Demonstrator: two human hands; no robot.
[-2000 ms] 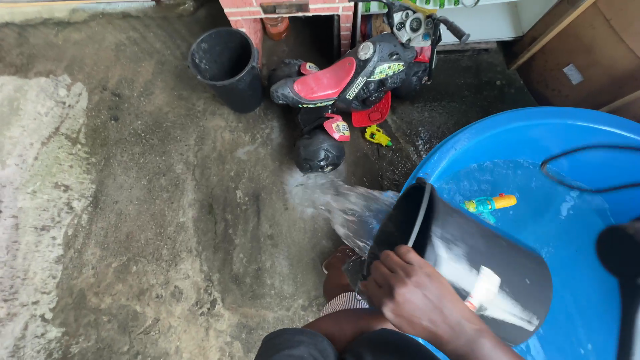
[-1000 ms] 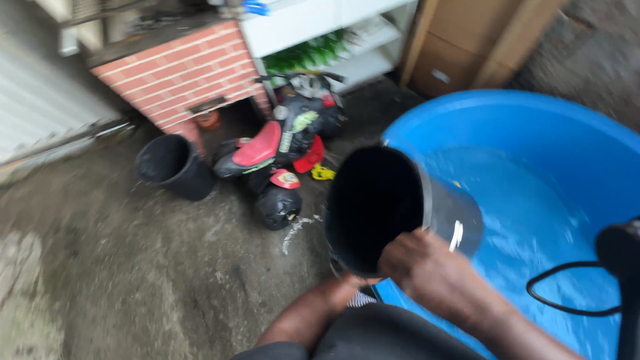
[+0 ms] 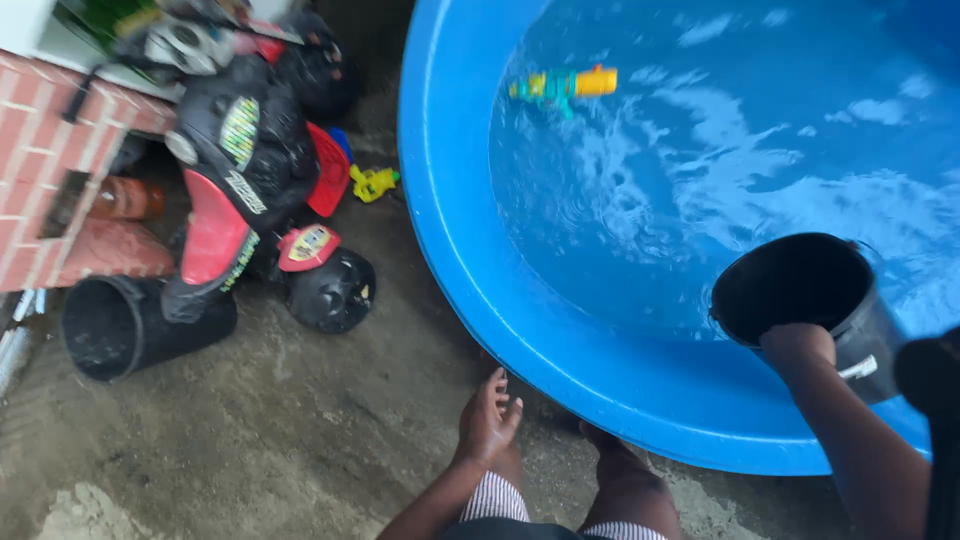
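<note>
My right hand (image 3: 801, 345) grips the near rim of a black plastic bucket (image 3: 870, 330), which is tilted over the water inside a big blue plastic tub (image 3: 450, 255). The bucket's inside looks dark, and I cannot tell whether it holds water. My left hand (image 3: 491, 420) is empty with its fingers apart, just outside the tub's wall and above my leg. A teal and orange toy water gun (image 3: 566, 85) floats in the water near the tub's far left side.
Left of the tub stands a red and black toy motorbike (image 3: 247, 172). A yellow toy water gun (image 3: 373, 184) and a red cap (image 3: 328, 171) lie beside it. A second black bucket (image 3: 150, 322) rests on the concrete floor by a brick-patterned structure (image 3: 30, 165).
Two seconds ago water poured from the bucket onto the floor; now my right hand holds it over the tub's water. My left hand has moved away from the bucket. The view has swung right.
</note>
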